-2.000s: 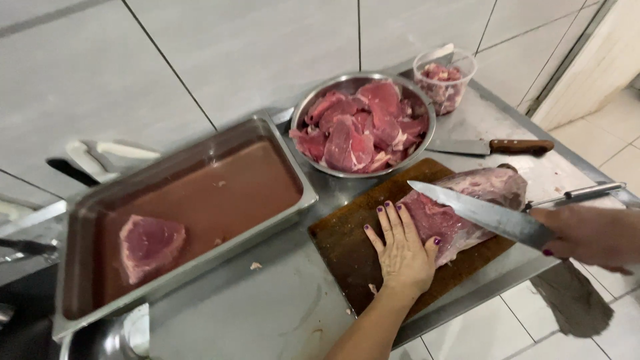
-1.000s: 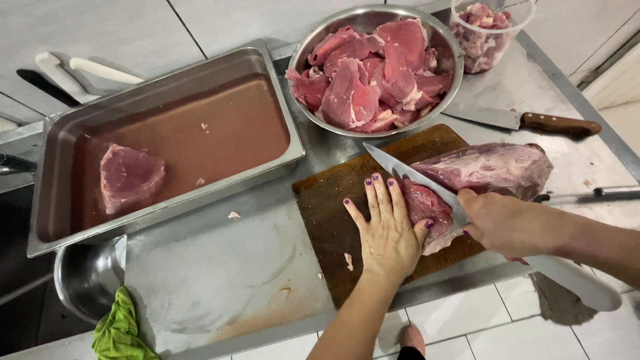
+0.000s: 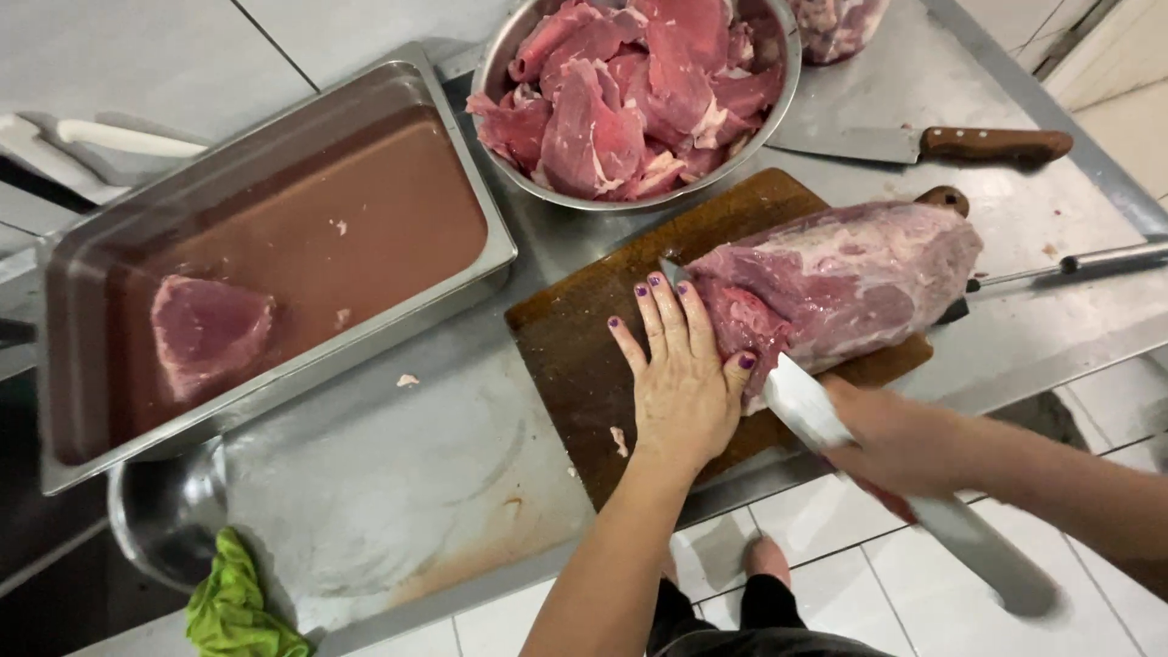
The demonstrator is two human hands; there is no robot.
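A large piece of raw meat [image 3: 849,278] lies on the brown cutting board [image 3: 584,365]. My left hand [image 3: 689,392] rests flat with fingers spread on the meat's left end. My right hand [image 3: 885,438] grips a long knife [image 3: 803,401] with a pale handle; its blade passes into the meat beneath my left hand, and its tip shows beyond my left fingertips. The middle of the blade is hidden. Behind the board stands a steel bowl [image 3: 630,205] heaped with raw meat slices [image 3: 593,128].
A steel pan [image 3: 506,251] of reddish liquid holds a meat piece [image 3: 210,333]. A wooden-handled knife [image 3: 995,144], a metal rod [image 3: 1068,265] and a container of meat scraps [image 3: 835,23] are at the right. A green cloth [image 3: 237,602] hangs beside a round metal vessel [image 3: 164,511].
The knife in my right hand has gone from lying over the meat to being mostly within it, under my left hand. The view has moved closer.
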